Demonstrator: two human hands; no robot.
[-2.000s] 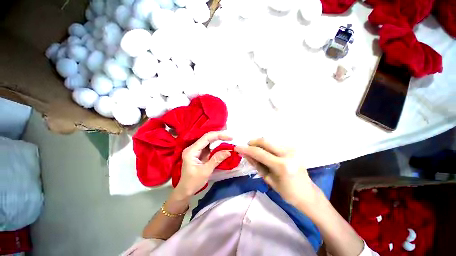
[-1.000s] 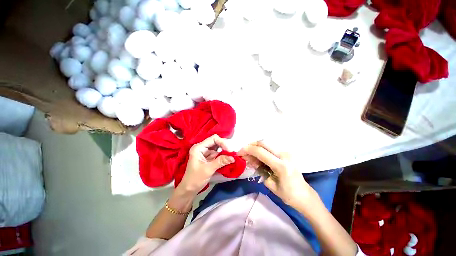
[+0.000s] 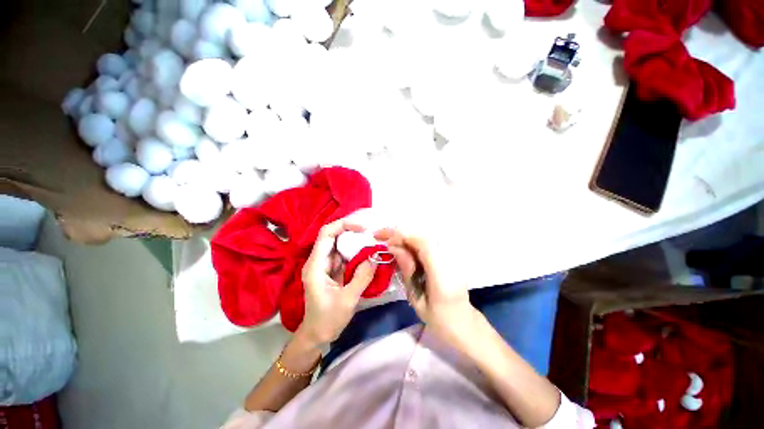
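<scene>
A red plush piece (image 3: 266, 243) lies at the table's front edge, with its narrow end up between my hands. A white ball (image 3: 355, 244) sits against that end. My left hand (image 3: 328, 285) grips the red end and the ball between thumb and fingers. My right hand (image 3: 423, 272) is at the right side of the red end, fingertips bent together close to it. A small pale loop of thread shows on the red end. No needle can be made out, and whether one is in my right fingers cannot be told.
A tipped cardboard box (image 3: 100, 209) of white balls (image 3: 178, 128) is at the left. A watch-like object (image 3: 555, 65), a pale lump (image 3: 561, 117), a phone (image 3: 641, 151) and a red plush heap (image 3: 670, 63) lie at the right. A floor carton (image 3: 591, 335) holds red pieces.
The white ball now shows more clearly between my hands, and a thread loop shows on the red end. My right hand has turned more upright beside it. The view has shifted slightly.
</scene>
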